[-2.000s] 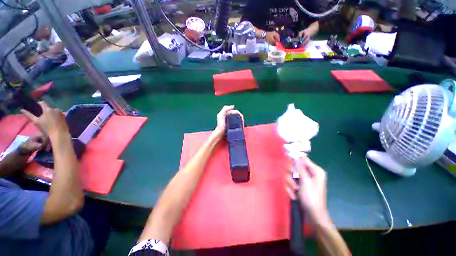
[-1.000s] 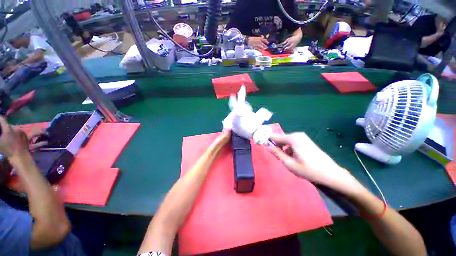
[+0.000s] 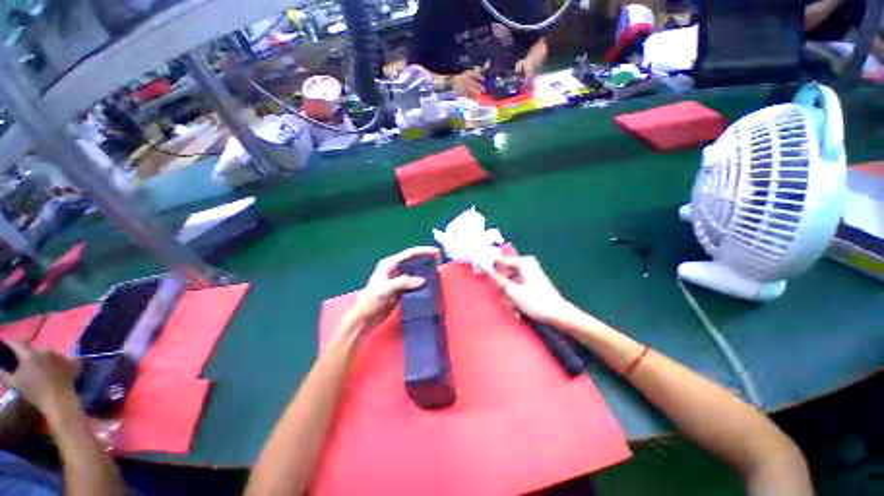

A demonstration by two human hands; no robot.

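Note:
A long black device lies over the red work mat, pointing away from me. My left hand grips its far end, fingers around the top and side. My right hand is closed around the wiping stick just below its head. The stick's white cloth head is bunched, to the right of the device's far end and apart from it. The stick's dark handle extends back toward me under my right hand and wrist.
A white fan stands at right with a trailing cord. Red pads lie farther back. At left are a metal post, a dark-filled tray and a neighbour's arm. A person works opposite.
The white cloth head has come off the device's far end, moving right. The left hand's fingers now show around the device. The view has tilted.

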